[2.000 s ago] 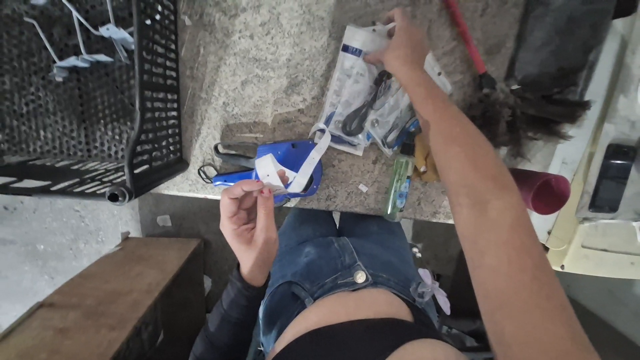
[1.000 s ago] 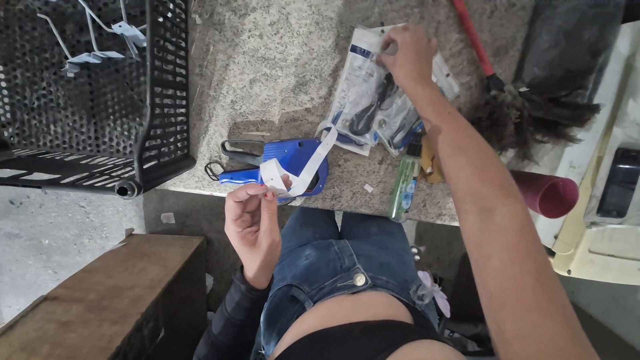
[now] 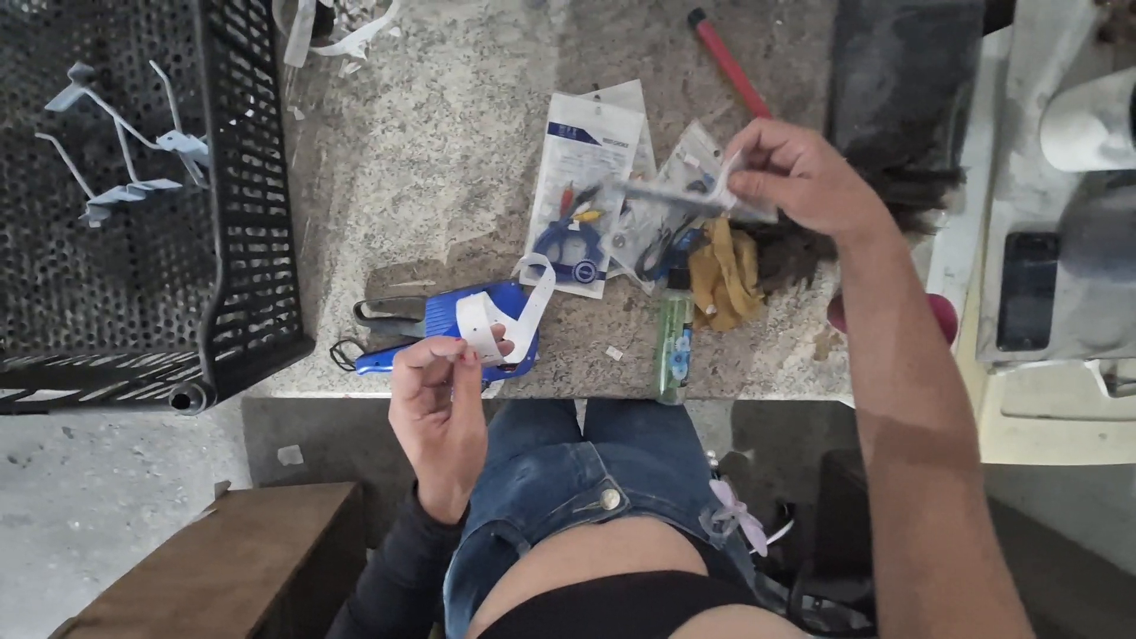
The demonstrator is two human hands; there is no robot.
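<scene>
My left hand pinches a white label strip between thumb and fingers. The strip curls up over a blue price-labelling gun lying at the counter's near edge. My right hand grips the edge of a clear plastic packet, tilted and lifted over other packets. Beneath and left of it lies a plastic packet of cables with red and yellow plugs, with another packet beside it. A green transparent bottle and a mustard-yellow cloth or glove lie nearer me.
A black perforated crate with metal hooks stands at left. A red-handled duster lies beyond my right hand. My right forearm partly hides a dark pink cylinder. A phone-like dark device is far right; a brown box stands below left.
My right hand has moved right and now holds a packet away from the pile, uncovering the packet of cables with coloured plugs. My left hand still pinches the label strip.
</scene>
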